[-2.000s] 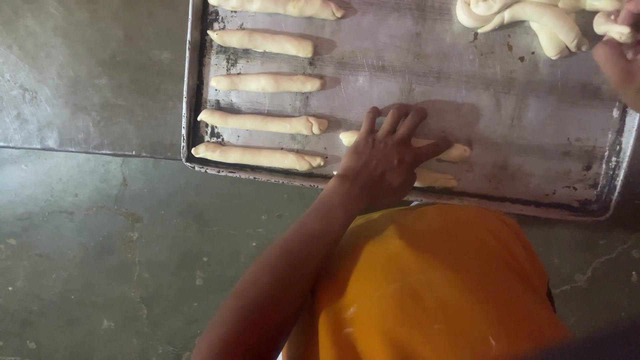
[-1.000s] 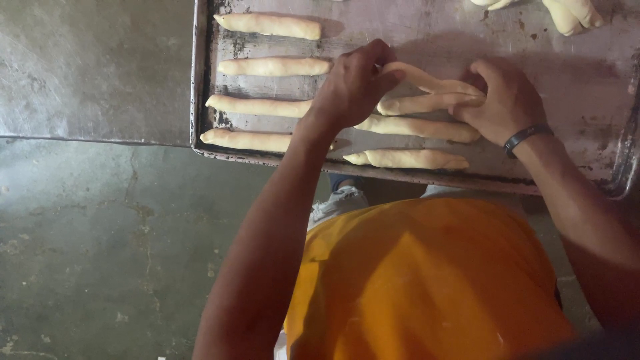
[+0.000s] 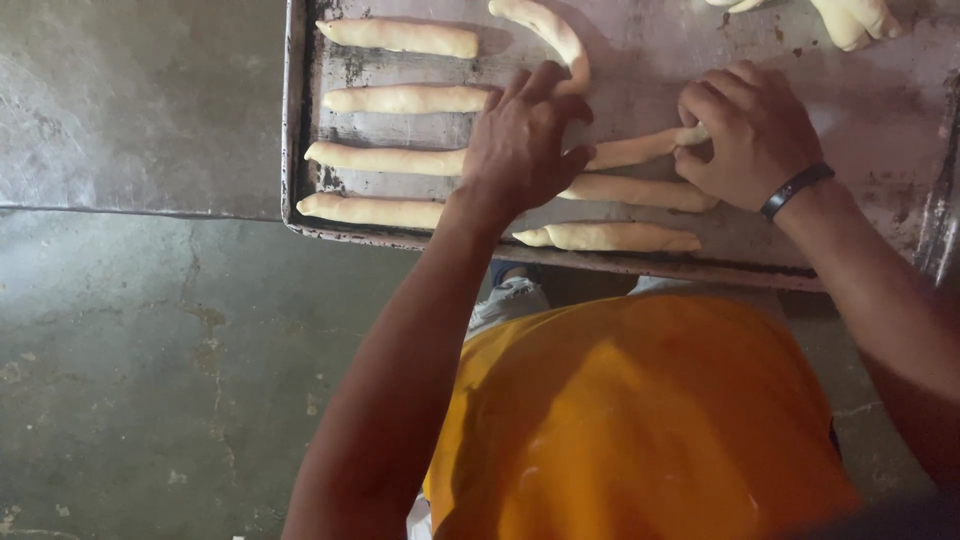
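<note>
Several pale dough sticks lie in rows on a worn metal baking tray (image 3: 630,262). My right hand (image 3: 750,135), with a dark wristband, pinches the right end of a dough stick (image 3: 634,150) that slants across the tray. My left hand (image 3: 529,142) is over that stick's left side, fingers spread; its fingertips are by the lower end of a curved dough strip (image 3: 551,30), and whether they grip it I cannot tell. Below the pinched stick lie a second dough stick (image 3: 641,193) and a third dough stick (image 3: 611,237). At the left is a column of dough sticks (image 3: 397,37), partly hidden by my left hand.
More dough pieces (image 3: 847,22) lie at the tray's upper right. A metal table surface (image 3: 142,105) extends left of the tray. Below it is a cracked, stained floor (image 3: 150,375). My orange shirt (image 3: 630,420) is close to the tray's front edge.
Two seconds ago my right hand was by the dough pieces at the upper right; a second ago both hands held a dough strip. Now the right hand pinches a stick lower on the tray, and my hands are farther apart.
</note>
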